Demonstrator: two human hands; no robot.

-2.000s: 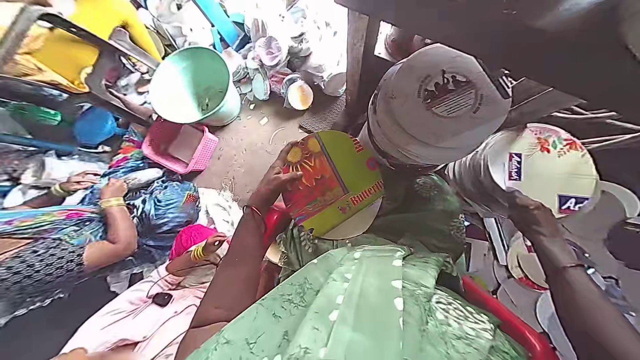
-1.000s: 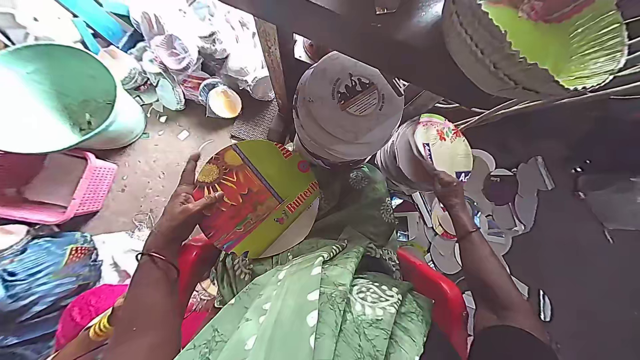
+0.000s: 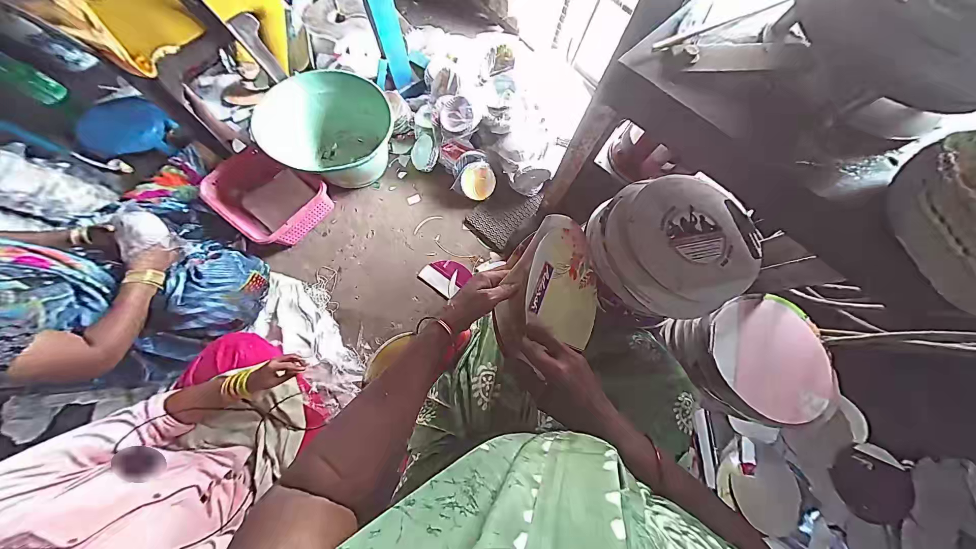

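Both my hands hold a printed cardboard disc (image 3: 566,284), cream with red flowers and a dark label, tilted over my lap. My left hand (image 3: 488,293) grips its left edge, and my right hand (image 3: 555,366) holds its lower edge; whether more discs lie behind it I cannot tell. Just right of the disc stands a tall stack of grey-white discs (image 3: 671,244) with a dark printed emblem. Further right, a second stack (image 3: 770,362) leans, its end face pinkish white. A round yellow piece (image 3: 385,357) is partly hidden behind my left forearm.
A green tub (image 3: 324,126) and a pink plastic basket (image 3: 267,198) stand ahead on the left. Two people sit at the left, one handling a whitish bundle (image 3: 145,232). A wooden table leg (image 3: 583,152) rises ahead; loose discs (image 3: 762,484) lie at the lower right.
The red and green printed disc has left my left hand. My right hand has come from the right-hand stack to my left hand, and both now hold a flowered disc.
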